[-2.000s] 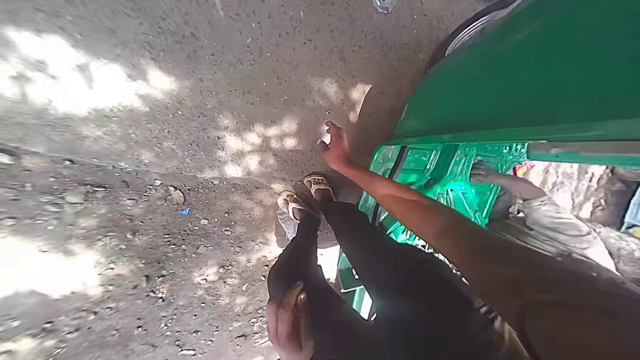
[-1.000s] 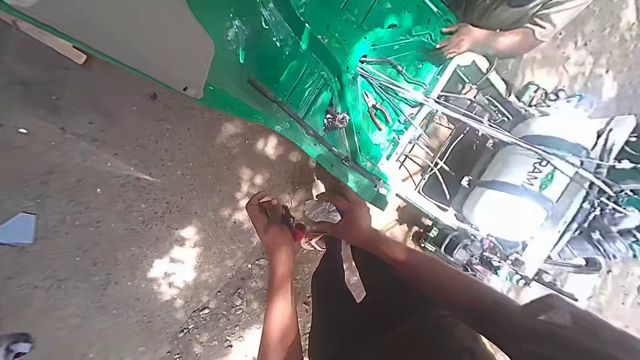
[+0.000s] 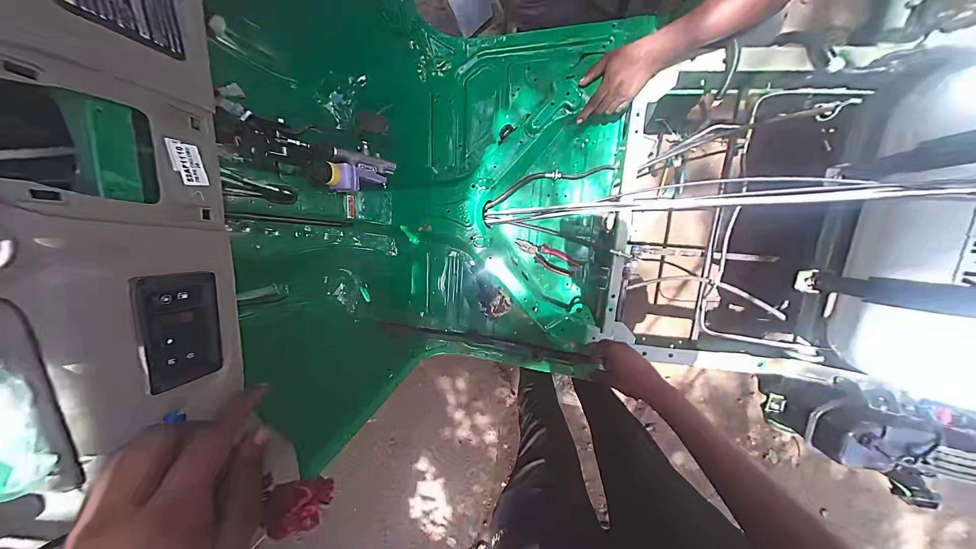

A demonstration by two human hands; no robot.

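Note:
My left hand [image 3: 175, 480], blurred, is at lower left before the grey panel, its fingers curled around a crumpled red thing [image 3: 297, 507] that sticks out beside it; a small blue piece [image 3: 174, 417] shows above the knuckles. My right hand [image 3: 619, 367] grips the near edge of the green metal vehicle floor [image 3: 351, 412], by the end of a dark strip [image 3: 488, 341]. Combination pliers with red handles [image 3: 547, 256] lie on the green floor beside cables [image 3: 564, 207] that run out of a hole. Farther left on it lies a purple and yellow tool or part [image 3: 354, 174].
Another person's hand [image 3: 621, 80] rests on the far corner of the green floor. At left stands a grey panel [image 3: 84, 282] with a black switch plate [image 3: 177, 332]. An open frame [image 3: 663, 353] with pipes and a big pale tank [image 3: 907, 252] is at right. A crumpled dark lump [image 3: 496, 301] lies near the strip.
My hands were together one second ago over a red item and clear plastic; now they are apart, the right at the floor's edge. The view has shifted toward the vehicle's inside.

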